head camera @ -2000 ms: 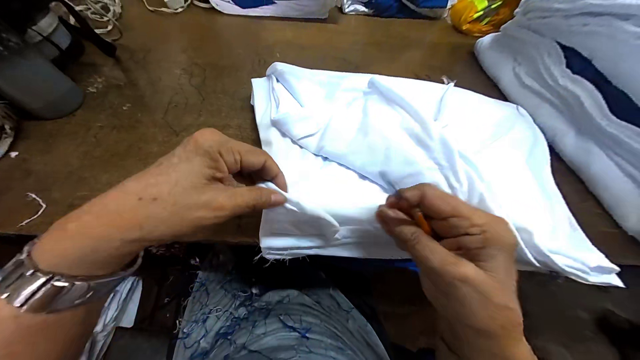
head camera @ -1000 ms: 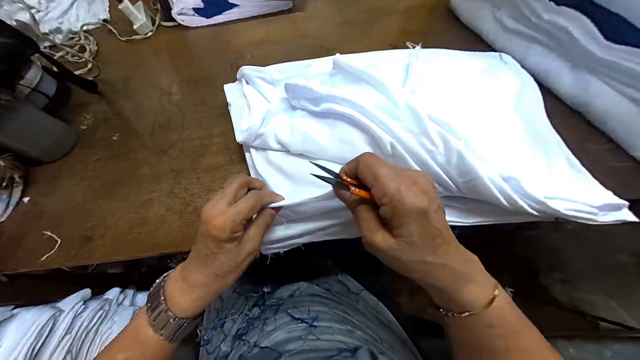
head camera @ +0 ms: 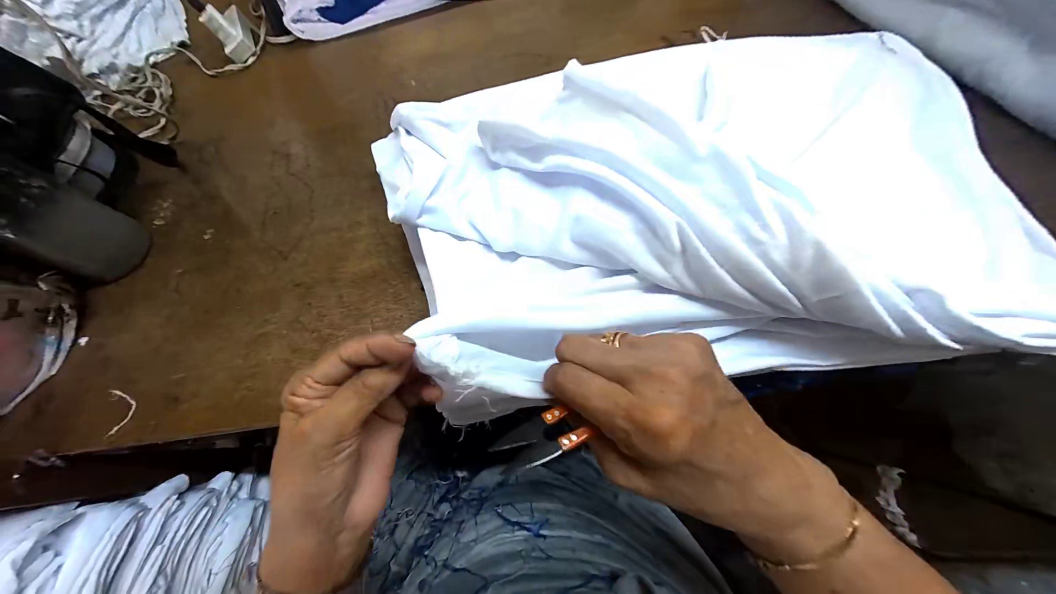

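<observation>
White fabric point(head camera: 594, 206) lies folded and creased over the wooden table, its near edge hanging at the front. My left hand point(head camera: 346, 437) pinches the frayed near-left corner between thumb and fingers. In my right hand point(head camera: 652, 404) is a pair of orange-handled thread snips point(head camera: 575, 437), its blades pointing down-left below the cloth. The thumb and forefinger of that same hand appear to grip the fabric's front edge; the palm side is hidden.
A white cord with a plug point(head camera: 227, 33) and a dark cylindrical object point(head camera: 70, 223) are on the wooden table point(head camera: 272, 247) at left. Stacked white cloth point(head camera: 140, 536) lies below the table edge. More pale fabric point(head camera: 982, 49) is at the upper right. Thread scraps are scattered about.
The snips' blades, over the cloth one second ago, now point down below its front edge. My right hand has come to that edge. The frayed corner is lifted more into view.
</observation>
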